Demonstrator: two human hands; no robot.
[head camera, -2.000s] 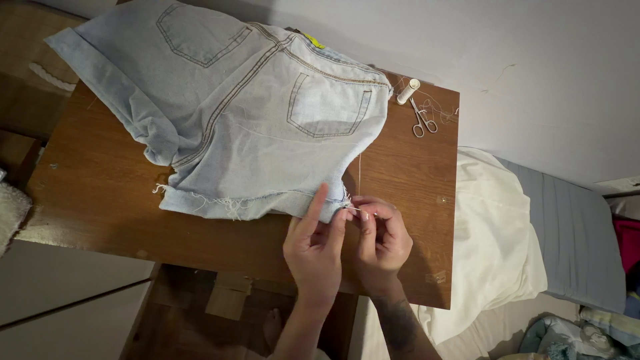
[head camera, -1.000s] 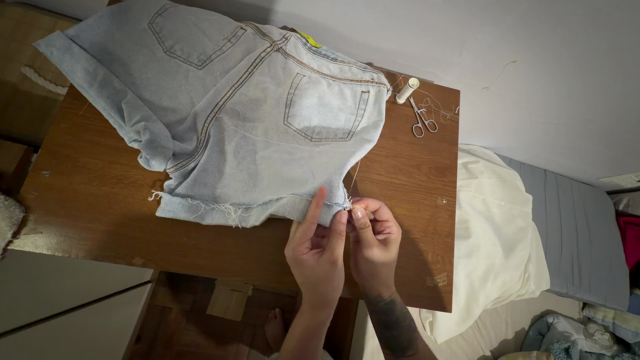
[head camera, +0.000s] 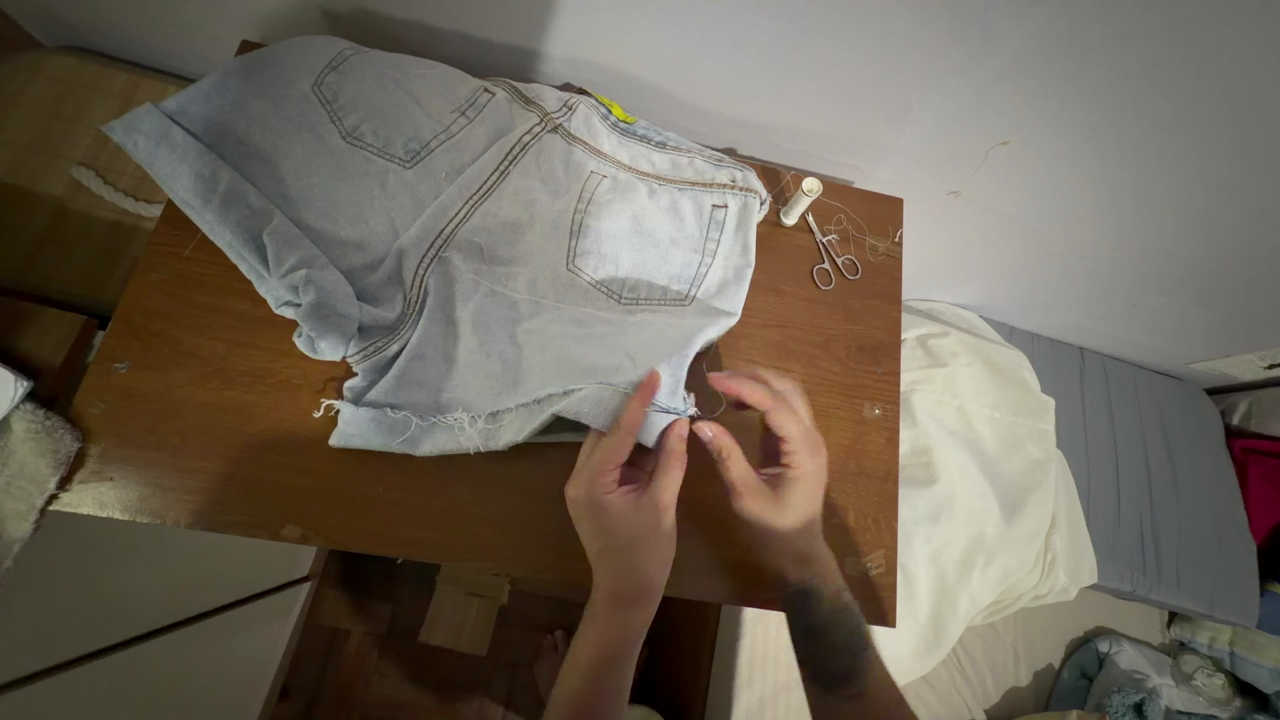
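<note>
Light-blue denim shorts lie spread on the brown wooden table, back pockets up. The lower edge of the nearer leg is folded and frayed, with loose white threads. My left hand pinches the corner of this hem between thumb and fingers. Just to its right is my right hand, its thumb and forefinger apart beside the corner and slightly blurred; no needle can be made out. A fine thread curves between the hem corner and the right fingers. A spool of white thread and small metal scissors lie near the shorts' waistband.
The wooden table meets a pale wall behind. Right of it are a cream cloth and a grey cushion, with bundled fabrics at the lower right. A white cabinet stands at the lower left.
My right hand has come away from the hem corner and its thumb and forefinger have spread. My left hand still pinches the hem.
</note>
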